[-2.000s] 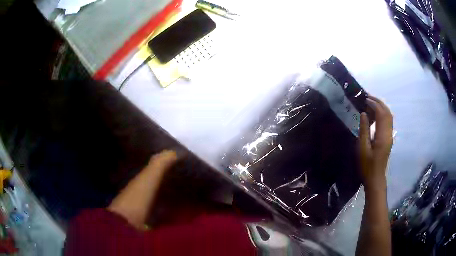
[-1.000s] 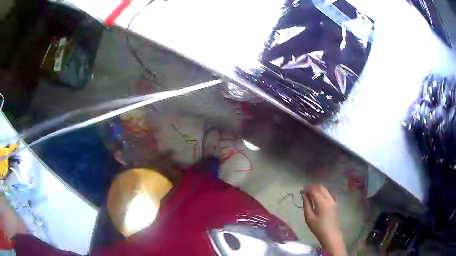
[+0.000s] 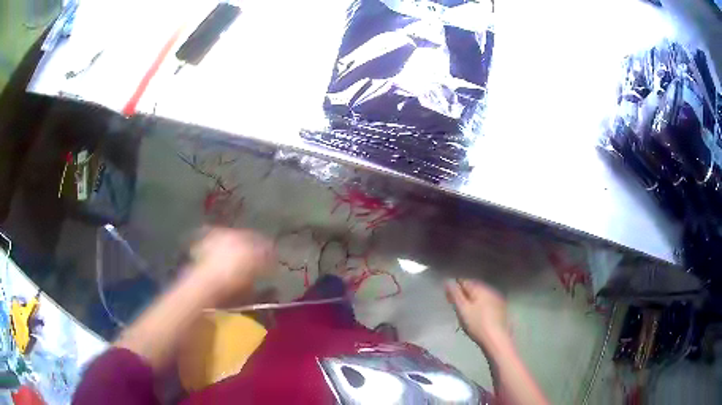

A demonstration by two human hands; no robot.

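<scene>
A stack of bagged dark garments [image 3: 408, 71] lies near the table's front edge, with layered plastic edges facing me. My left hand [image 3: 233, 257] is blurred in front of the table, above the floor. A thin white strip [image 3: 277, 305] runs across below it towards my body, and a pale loop [image 3: 100, 269] hangs farther left. Whether my left hand grips the strip is unclear. My right hand [image 3: 475, 307] is in front of the table with fingers curled; whether it holds anything is unclear.
A row of shiny dark bundles [image 3: 673, 119] stands at table right. A phone [image 3: 208, 34] and a red edge strip [image 3: 150, 75] lie at table left. Red scraps [image 3: 364, 207] are on the floor. Another pale surface [image 3: 59, 340] with a yellow object [image 3: 24, 323] is at lower left.
The view has shifted from over the table to its front edge. My left hand has moved from the far lower left towards the middle. My right hand has left the bagged stack.
</scene>
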